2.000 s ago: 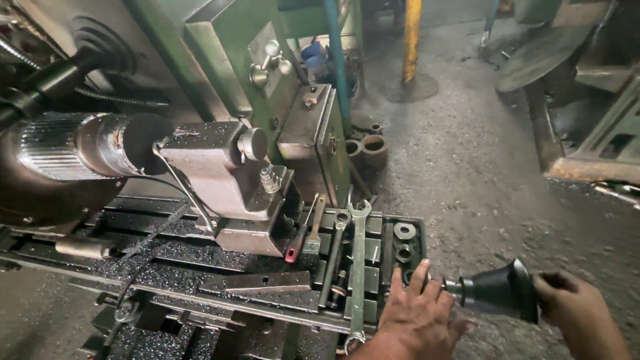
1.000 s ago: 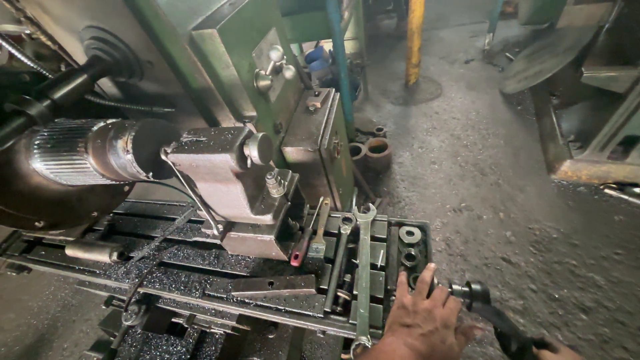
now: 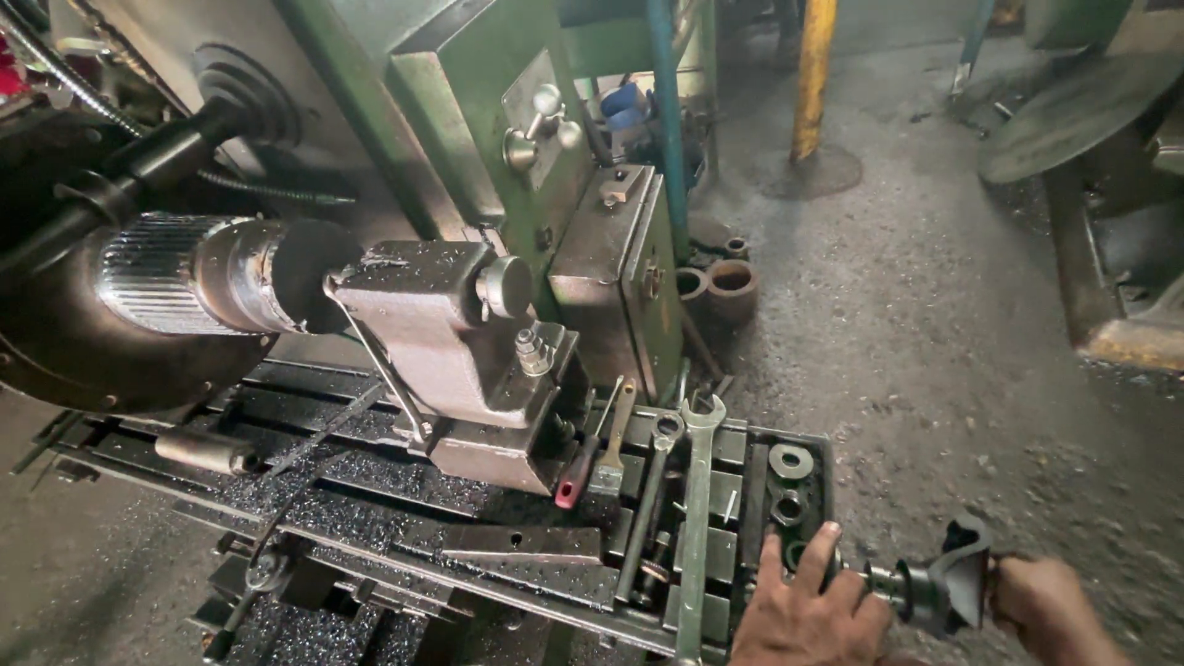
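In the head view my left hand (image 3: 809, 610) rests with spread fingers on the end of the slotted metal machine table (image 3: 546, 606), beside a hex nut (image 3: 789, 507) and a washer (image 3: 791, 460). My right hand (image 3: 1045, 601) is curled at the outer edge of a black crank or handwheel (image 3: 967, 573) on a shaft at the table's end; its exact grip is partly hidden. Left of my left hand lie a large open-end wrench (image 3: 698, 518) and a ring-ended wrench (image 3: 647, 518). A ridged metal cylinder (image 3: 171, 273) is held against the tailstock (image 3: 416, 324).
A brush (image 3: 615, 449), a red-handled tool (image 3: 575, 476), a flat metal bar (image 3: 523, 544) and metal chips lie on the table. Behind stand a green machine cabinet (image 3: 490, 120), blue pipe (image 3: 668, 120), yellow post (image 3: 814, 79) and metal rings (image 3: 731, 289) on the floor.
The black crank or handwheel has turned, and my right hand has moved round with it. My left hand has stayed on the table's end.
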